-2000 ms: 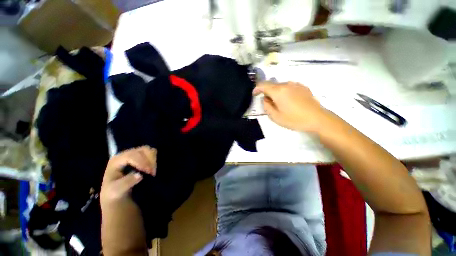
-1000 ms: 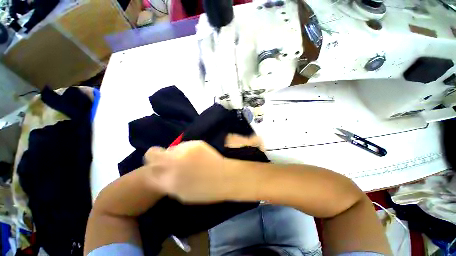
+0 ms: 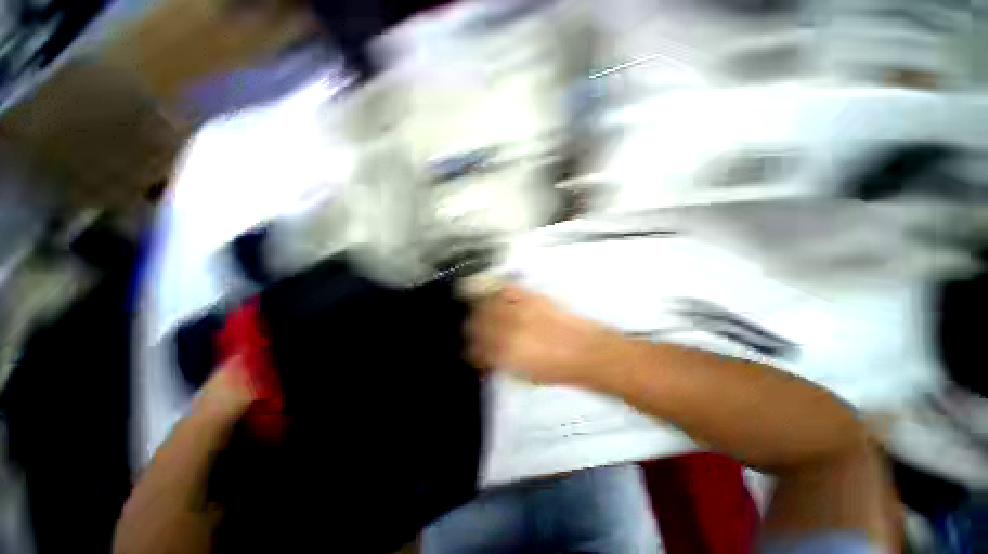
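The frame is strongly blurred. A black garment piece (image 3: 358,390) lies on the white table left of and below the needle area, and its lower part hangs over the front edge. Red trim (image 3: 251,368) shows on its left side. My left hand (image 3: 230,392) is at the red trim, with its fingertips hidden or blurred against the cloth. My right hand (image 3: 525,333) is at the garment's right edge just below the needle area, fingers bent onto the cloth edge. The presser foot is too blurred to make out.
The white sewing machine (image 3: 466,141) stands behind the garment, its arm reaching right. Blurred thread snips (image 3: 737,328) lie on the table (image 3: 607,417) right of my right hand. A thin tool (image 3: 607,235) lies behind them. A black cloth heap (image 3: 76,400) is at the left.
My hands were crossed over the garment; now they are apart, left at the red trim, right at the cloth's right edge. The black cloth is spread wider. The view has shifted and blurred.
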